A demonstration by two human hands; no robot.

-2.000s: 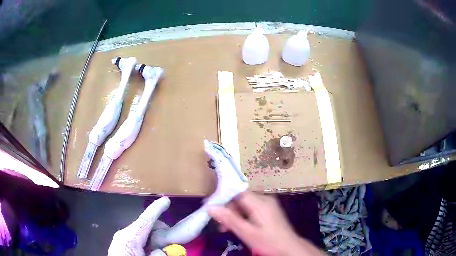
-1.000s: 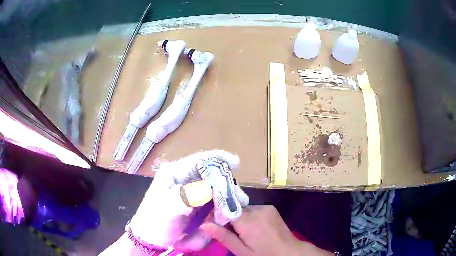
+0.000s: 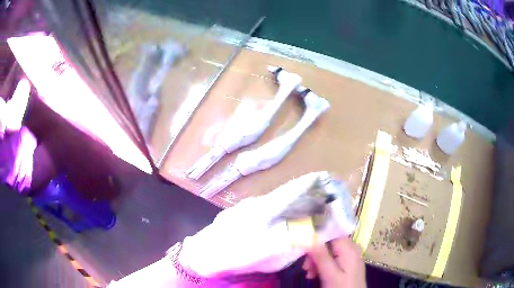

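Note:
My left hand [image 3: 253, 230], in a white knit glove with a yellow patch at the thumb, is shut around a white-grey moulded part [image 3: 338, 211] near the bench's front edge. The part is blurred and mostly hidden by the glove; a dark mark shows on it. My bare right hand [image 3: 342, 264] is just below it, fingers bent at the part's lower side. Its fingertips are partly hidden, so I cannot tell whether it grips anything.
Two moulded parts [image 3: 276, 143] lie slanting on the brown bench, beside a metal rod [image 3: 209, 90]. Two white bottles [image 3: 419, 121] stand at the back right, above pale sticks [image 3: 420, 162]. Yellow tape strips [image 3: 375, 194] frame a stained area with a small white cap [image 3: 417, 225]. A blue stool [image 3: 76, 205] is lower left.
The view has swung left and tilted, so the bench things appear shifted right. The gloved hand still holds the part, now turned and blurred. The right hand's fingers are bent below it.

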